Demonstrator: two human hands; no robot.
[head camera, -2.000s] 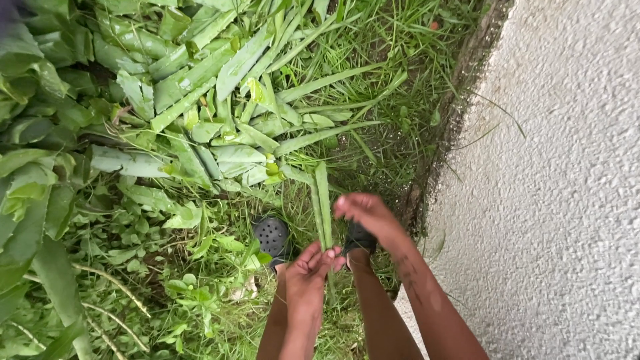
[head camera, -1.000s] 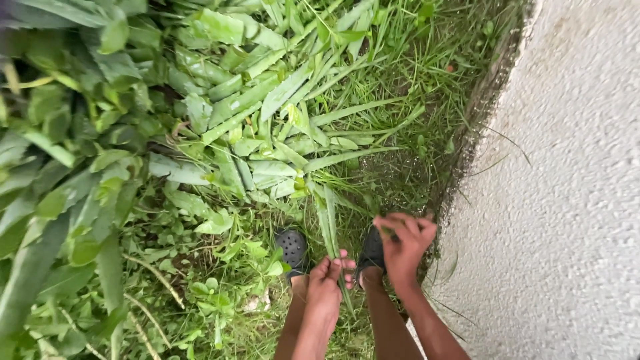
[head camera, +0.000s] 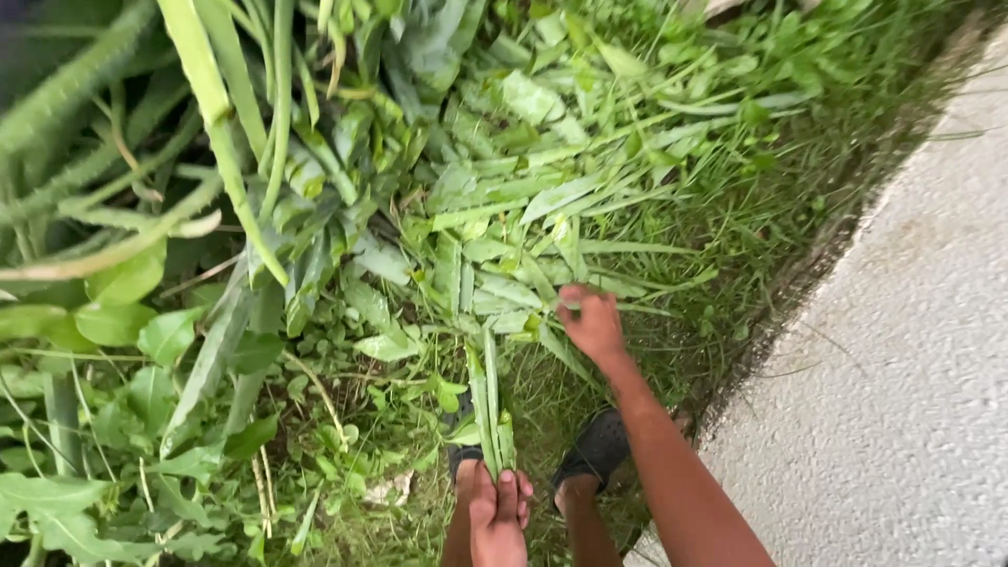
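Several long green aloe leaves (head camera: 490, 402) are held by their lower ends in my left hand (head camera: 501, 512), tips pointing up the view. My right hand (head camera: 591, 319) reaches over the right side of a spread of cut aloe leaves (head camera: 504, 291) on the grass. Its fingers are bent and somewhat blurred; whether they touch or grip a leaf cannot be told.
Growing aloe plants (head camera: 216, 118) and broad-leaved weeds (head camera: 169, 339) fill the left. A rough white wall (head camera: 882, 378) runs along the right beside a strip of grass. My feet in dark perforated clogs (head camera: 594, 449) stand below the leaf pile.
My right hand has moved away from beside my left hand, up to the leaf pile. The bundle in my left hand now shows an added short leaf. The view has shifted.
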